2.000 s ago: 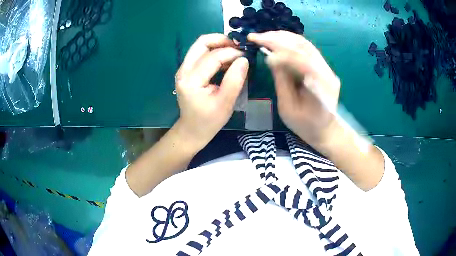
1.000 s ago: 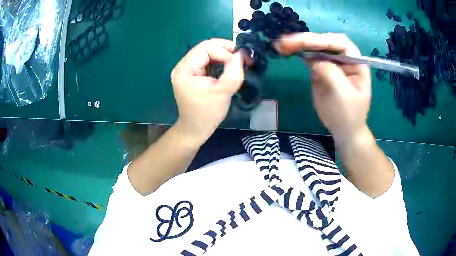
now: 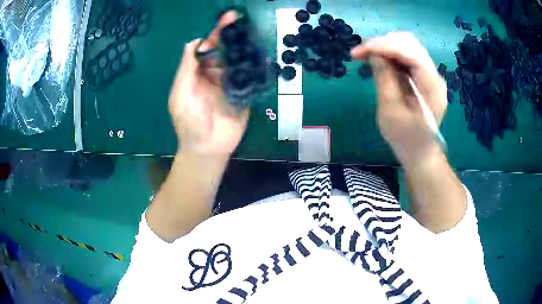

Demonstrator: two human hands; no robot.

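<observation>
My left hand (image 3: pixel 205 110) holds a black moulded rubber sheet (image 3: pixel 242 62) with rows of round shapes, raised over the bench and blurred. My right hand (image 3: pixel 410 98) holds a slim pale trimming tool (image 3: pixel 425 110), which points back towards the bench edge; its working tip is hidden. The fingertips of my right hand are at the right side of a pile of round black rubber caps (image 3: pixel 324 41). A few caps lie on the white strip (image 3: pixel 290 113) left of the pile.
Dark flash webs (image 3: pixel 112 60) lie at the left, beside a clear plastic bag (image 3: pixel 35 71). Black scrap pieces (image 3: pixel 484 89) are heaped at the right. A small pale square (image 3: pixel 315 144) lies at the bench edge. Tiny pale rings (image 3: pixel 120 134) lie at the left.
My left hand has moved left and away from my right hand, taking the black sheet with it. The tool has swung from pointing right to pointing down-right. More of the white strip shows.
</observation>
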